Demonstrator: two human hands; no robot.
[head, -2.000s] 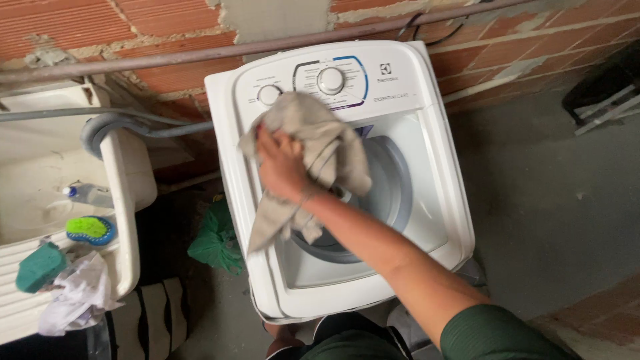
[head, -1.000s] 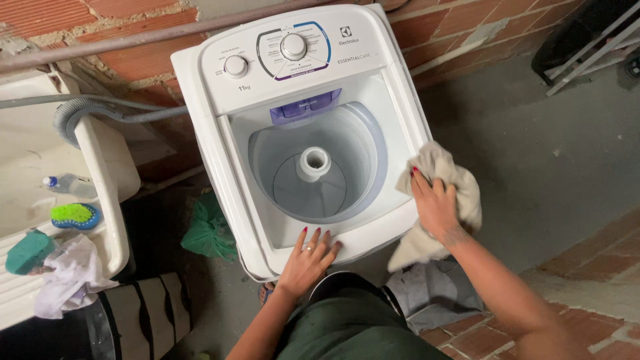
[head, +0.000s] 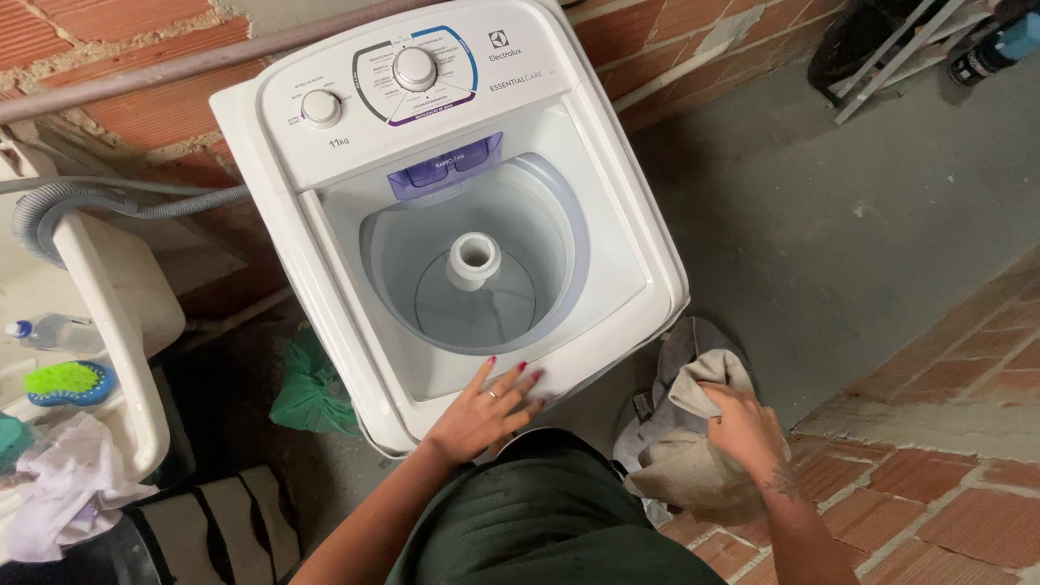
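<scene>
A white top-loading Electrolux washing machine (head: 662,280) stands with its drum (head: 475,276) uncovered and no laundry visible inside. My left hand (head: 487,410) rests on the machine's front rim, fingers spread, a ring on one finger. Off the machine's front right corner, my right hand (head: 741,426) grips a beige cloth (head: 691,479), which hangs down in folds. A purple dispenser (head: 445,166) sits at the back of the opening, below the panel with a large knob (head: 414,69) and a smaller knob (head: 321,107).
At the left is a laundry sink (head: 122,349) holding a plastic bottle (head: 57,333), a scrubbing brush (head: 69,382) and a whitish cloth (head: 69,487). A green plastic bag (head: 313,390) lies between sink and machine. Grey fabric (head: 691,345) lies behind the beige cloth. A grey hose (head: 130,203) runs along the brick wall.
The beige cloth in my right hand was over the control panel, then at the machine's right front edge, and is now off the machine. My left hand came onto the front rim and remains there.
</scene>
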